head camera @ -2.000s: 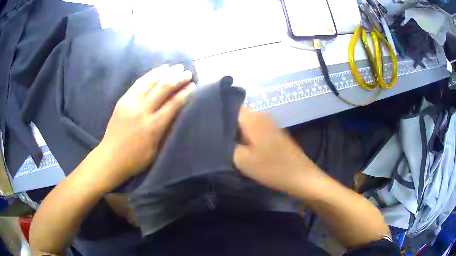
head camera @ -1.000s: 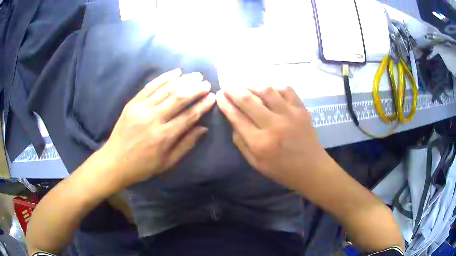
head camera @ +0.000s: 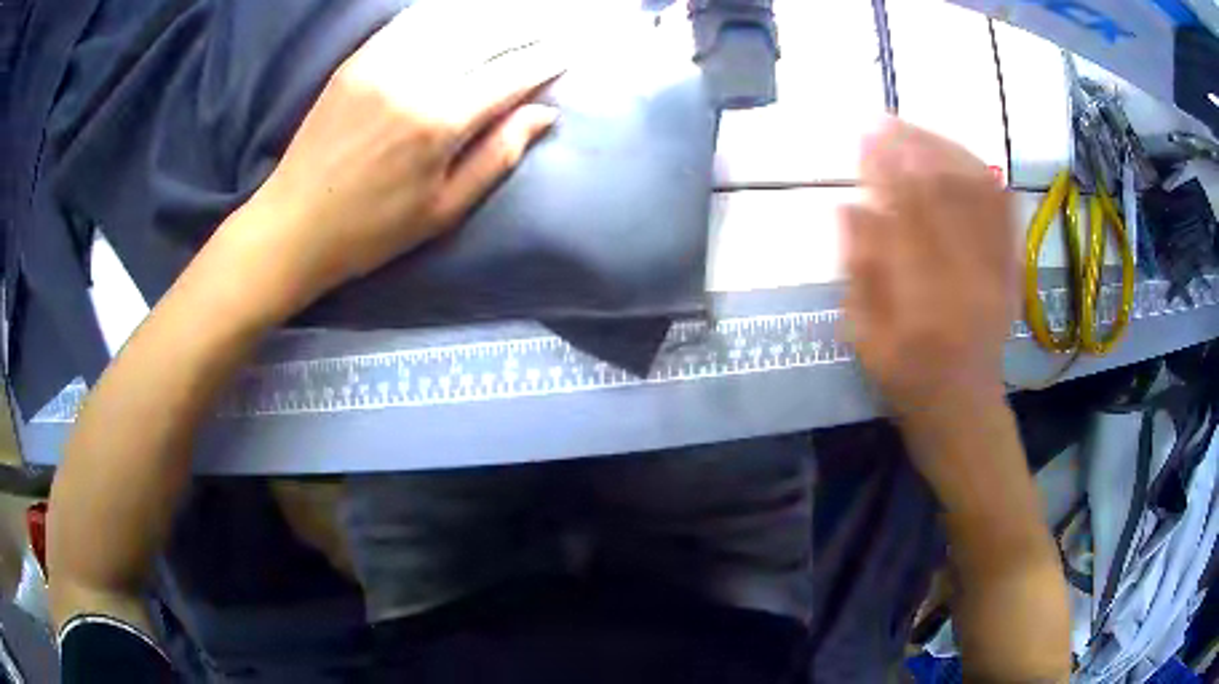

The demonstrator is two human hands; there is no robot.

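Observation:
A dark grey garment panel (head camera: 602, 227) lies on the white table, with a pointed tip hanging over the ruled edge. My left hand (head camera: 401, 147) lies flat on the panel with its fingers toward the glare at top centre. My right hand (head camera: 932, 261) is blurred and off the cloth, over the table in front of the smartphone. Whether it holds anything cannot be seen. The needle area is lost in glare. A dark cylindrical attachment (head camera: 735, 54) stands at the top, just right of the panel.
The smartphone (head camera: 942, 80) is partly covered by my right hand. Yellow-handled scissors (head camera: 1080, 267) lie at right, with dark scraps (head camera: 1179, 221) beyond. The machine head (head camera: 1083, 20) shows at top right. Light grey pieces (head camera: 1136, 535) are piled below the right table edge. The ruler (head camera: 468, 377) runs along the front.
My left hand has moved up with the panel toward the glare, uncovering the ruled edge. My right hand has left the cloth and moved right. The dark attachment and machine head now show more.

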